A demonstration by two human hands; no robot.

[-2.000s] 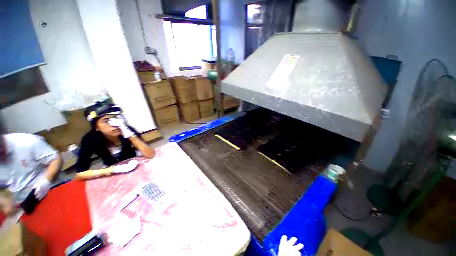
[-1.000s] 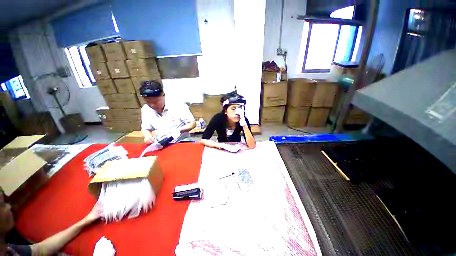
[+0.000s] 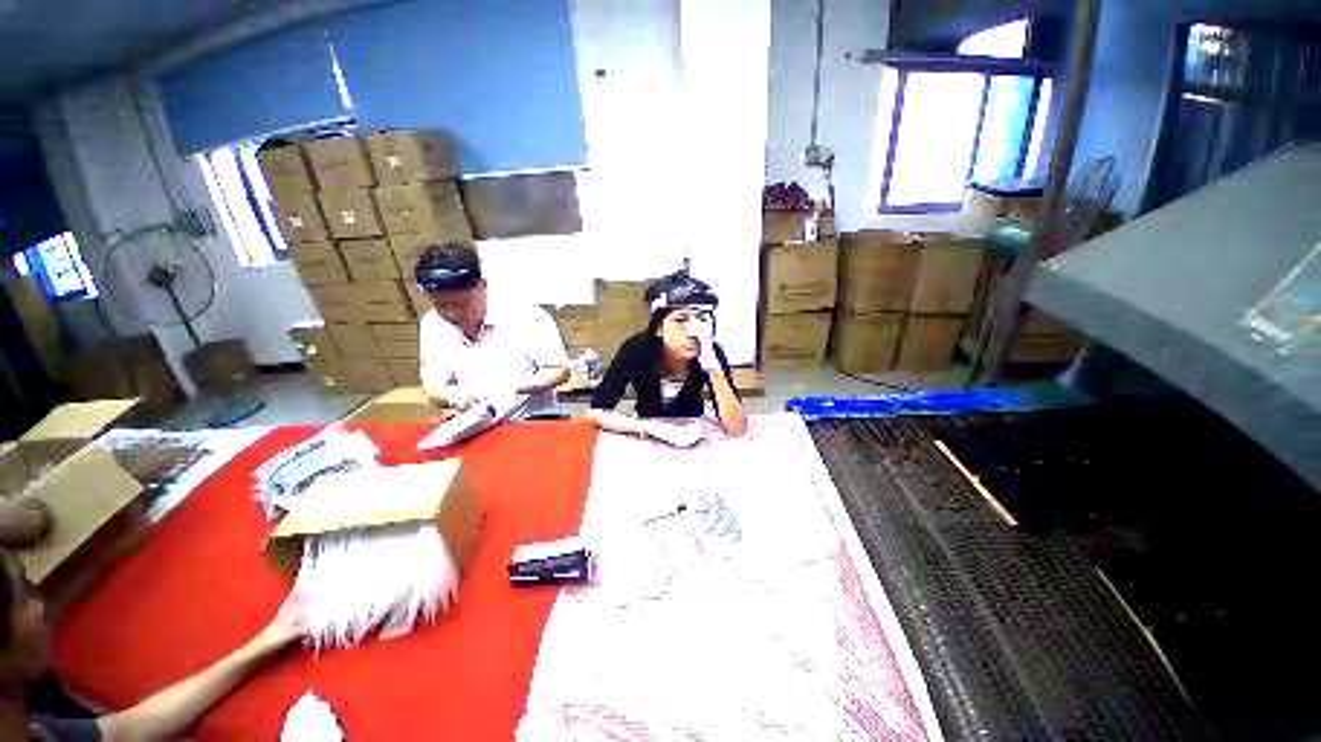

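Neither of my hands can be made out. A small crumpled white shape [image 3: 312,718] is cut off by the bottom edge at left; no wrist or arm shows with it. Nearest in front is the streaky pink-and-white table covering [image 3: 710,638], with a thin dark stick [image 3: 665,515] and a pale patterned sheet [image 3: 717,518] on it. A black piece with white wrapping [image 3: 551,563] lies on the red tablecloth [image 3: 478,681] beside the pink edge. Black pieces [image 3: 1065,471] with tan board edges lie on the mesh belt [image 3: 927,551] at right.
An open carton [image 3: 461,515] on its side spills white sleeves [image 3: 380,587]; another person's bare hand touches them. Pale flat packs [image 3: 312,464] lie behind. Two people sit across the table, one handling a white item. A grey hood [image 3: 1202,290] overhangs the belt. Stacked cartons [image 3: 355,247] stand behind.
The view has swung left since two seconds ago, and the white-gloved hand seen at the belt's blue edge is out of frame. The seated person at back left now holds a white item lower.
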